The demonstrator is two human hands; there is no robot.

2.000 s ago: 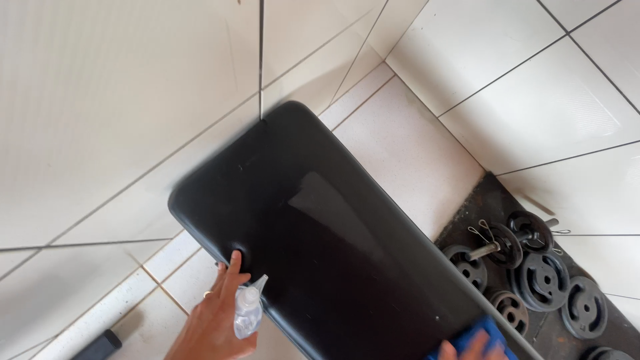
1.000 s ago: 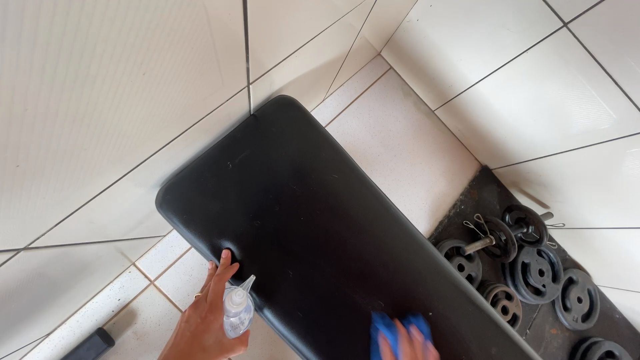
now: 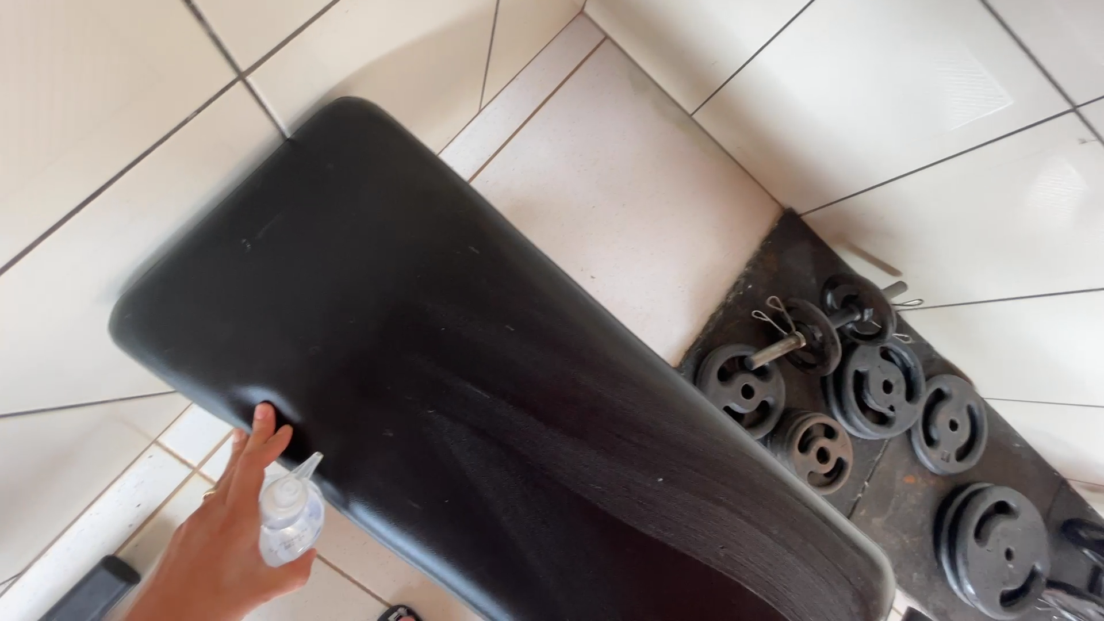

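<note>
A black padded bench (image 3: 466, 345) lies diagonally across the view, with damp-looking streaks over its lower right part. My left hand (image 3: 237, 526) is at its left edge, with fingertips pressing a dent into the padding. Held in that hand, between thumb and palm, is a clear plastic squeeze bottle (image 3: 289, 522) with a pointed nozzle tilted toward the bench. My right hand is out of view, and so is the blue cloth.
Several weight plates (image 3: 992, 543) and a loaded dumbbell (image 3: 776, 352) lie on a black rubber mat (image 3: 906, 483) at the right. Tiled walls (image 3: 871, 86) border the bench. A black padded bar end (image 3: 95, 595) shows at lower left.
My right hand, earlier on the bench with a blue cloth, has left the view. It had moved left along the bench between the two earlier frames. My left hand stays at the bench's edge with the bottle.
</note>
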